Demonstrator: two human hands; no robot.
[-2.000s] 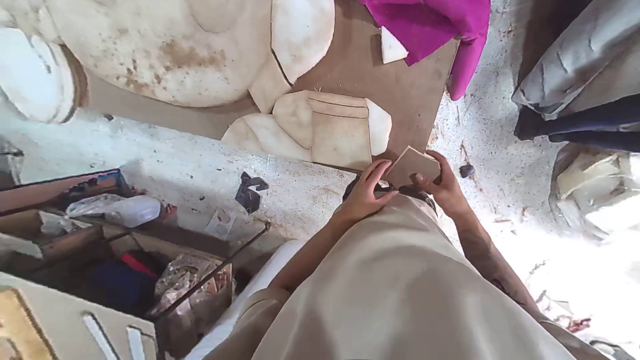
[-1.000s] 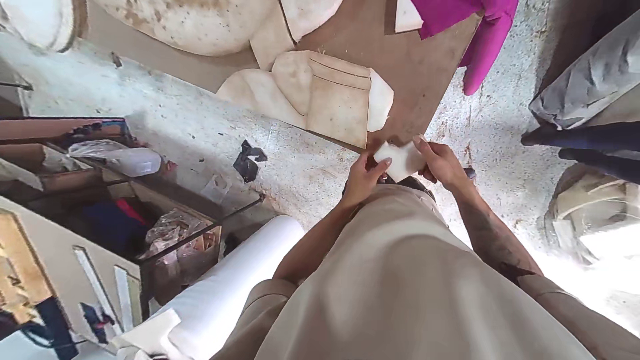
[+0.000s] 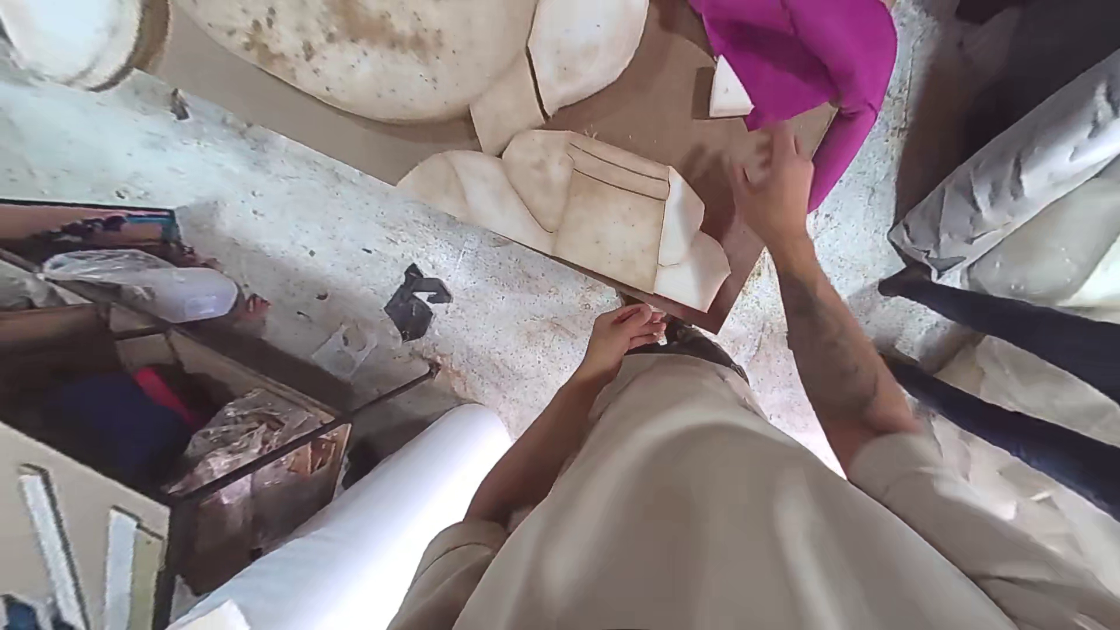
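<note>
My right hand (image 3: pixel 774 188) reaches over the brown tabletop (image 3: pixel 652 109), close to the magenta fabric (image 3: pixel 814 61) and just below a small white piece (image 3: pixel 729 90); whether its fingers touch anything is unclear. My left hand (image 3: pixel 623 337) is low by my waist at the table's near edge, its fingers drawn together, and I cannot tell if something is between them. Between the hands, several cream flat cut pieces (image 3: pixel 612 223) lie overlapping near the table corner. Larger stained cream pieces (image 3: pixel 376 52) lie farther back.
Open bins (image 3: pixel 262 402) with plastic and cloth stand at the left, beside a white roll (image 3: pixel 376 516). A black scrap (image 3: pixel 416 302) lies on the speckled floor. Wrapped rolls (image 3: pixel 1006 175) and dark fabric lengths (image 3: pixel 1006 332) are at the right.
Both hands were together on a small pale piece at my waist. My right hand has moved away over the table. A rounded white piece now shows at the near corner of the cream pieces.
</note>
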